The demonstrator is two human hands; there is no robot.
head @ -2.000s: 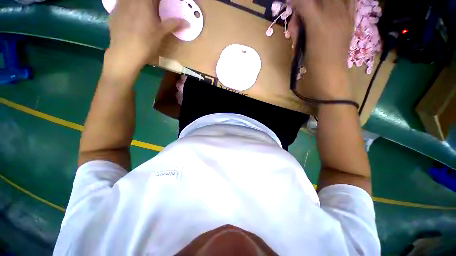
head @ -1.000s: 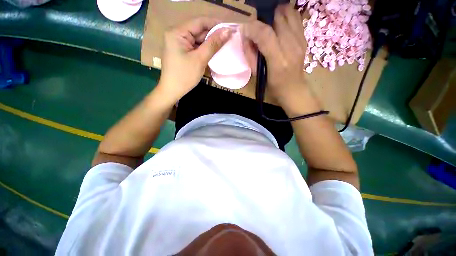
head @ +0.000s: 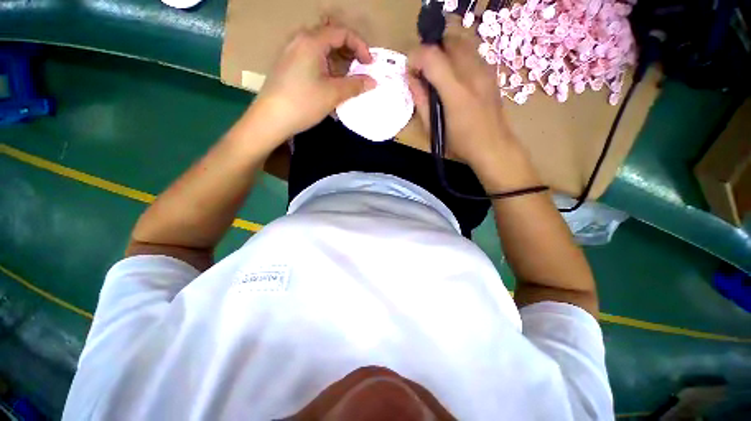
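Note:
A pale pink plastic cover (head: 377, 111), white under glare, is held over the near edge of the cardboard. My left hand (head: 317, 78) grips its left side between thumb and fingers. My right hand (head: 461, 94) has its fingertips at the cover's right edge and also holds the black soldering iron (head: 432, 29), whose handle lies along the hand. The iron's tip cannot be made out. Whether a small piece is between my fingers cannot be told. A heap of small pink pieces (head: 560, 45) lies on the right of the cardboard.
The brown cardboard sheet (head: 255, 37) lies on the green bench. The iron's cord (head: 605, 148) loops past my right wrist to a dark unit (head: 692, 41) at upper right. A clear plastic bag (head: 593, 222) hangs by the right edge. An open carton (head: 725, 164) stands far right.
Both hands came together from the far sides of the cardboard to the near middle. My left hand brought a cover there; the cover has since been turned and now shows as one rounded shape.

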